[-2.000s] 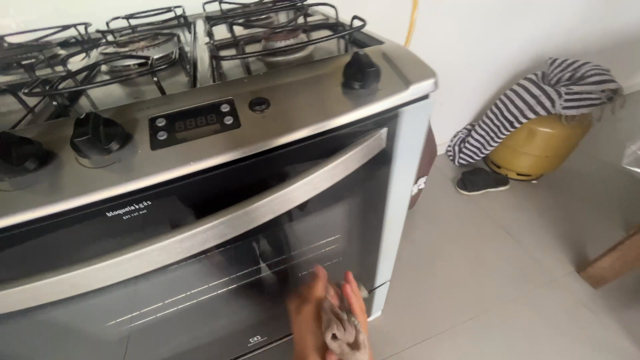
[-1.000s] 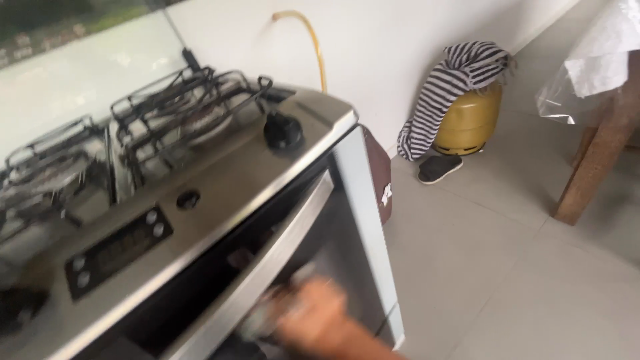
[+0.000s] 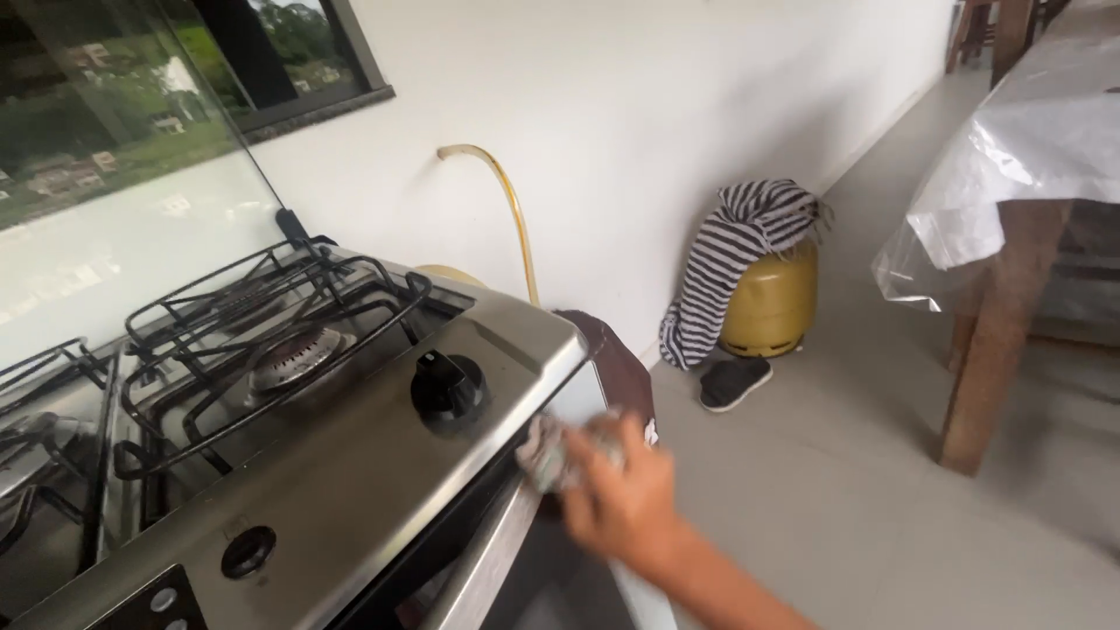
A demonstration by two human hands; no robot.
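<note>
My right hand [image 3: 626,490] is closed on a crumpled, greyish cloth [image 3: 556,455]. The cloth lies against the upper right end of the oven door, by the end of its metal handle [image 3: 490,556]. The door seems slightly ajar, with a dark gap beneath the stainless-steel control panel [image 3: 350,472] of the gas stove. Just above and left of the cloth is a black burner knob [image 3: 448,388]; a smaller black button [image 3: 248,551] sits farther down the panel. My left hand is out of view.
Black wire pan supports [image 3: 289,411] stand over the burners, under a raised glass lid [image 3: 114,114]. A yellow hose [image 3: 516,210] comes from the wall. On the floor are a yellow gas cylinder [image 3: 774,302] with a striped cloth and a dark shoe [image 3: 735,383]. A wooden table leg [image 3: 1002,350] stands right.
My right hand with the cloth has moved up along the oven door to the handle's upper end. The view has swung right, bringing the table in.
</note>
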